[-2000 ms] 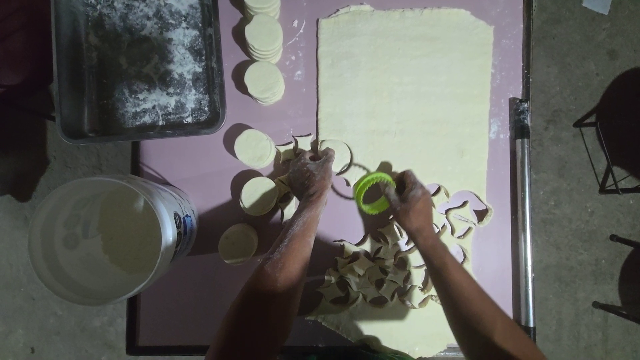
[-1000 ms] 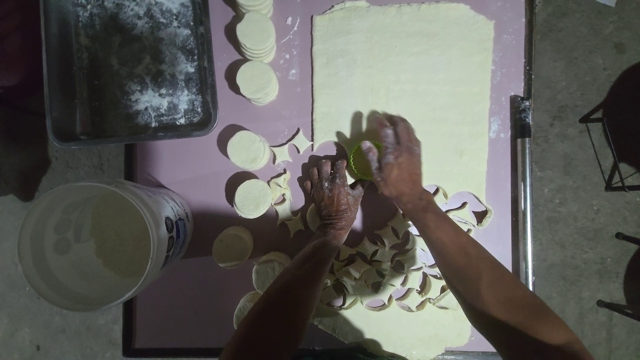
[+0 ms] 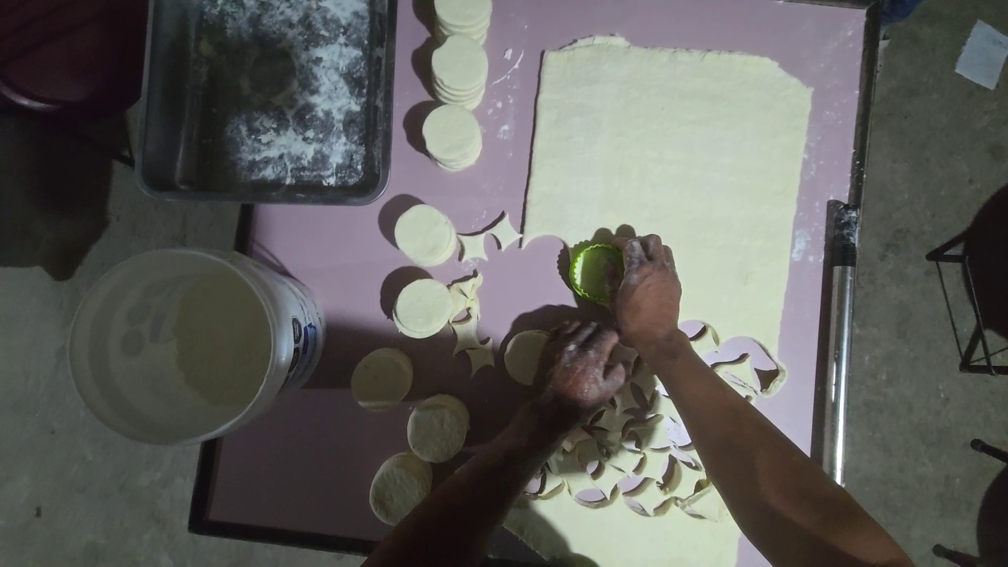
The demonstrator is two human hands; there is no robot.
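Observation:
My right hand [image 3: 650, 291] grips a green round dough cutter [image 3: 587, 272] with a scalloped rim, at the lower left edge of a rolled-out dough sheet [image 3: 669, 157]. Just below and to its left, my left hand [image 3: 581, 364], floury, rests by a dough disc [image 3: 525, 357]; whether its fingers hold anything is hidden. Below both hands lies a heap of cut dough scraps [image 3: 630, 457]. Stacks of dough discs [image 3: 425, 235] stand in a column to the left, with small star-shaped scraps [image 3: 466, 331] beside them.
A floured dark metal baking pan [image 3: 268, 193] overlaps the table's upper left. Below it stands a white plastic bucket [image 3: 303, 339] with pale contents. A metal tube [image 3: 841, 378] runs along the right table edge. Dark metal-legged stools [image 3: 976, 299] stand on the floor at right.
My left hand has moved down and left from beside the cutter, and a dough disc now shows by it. The cutter stays in my right hand, which has shifted on it.

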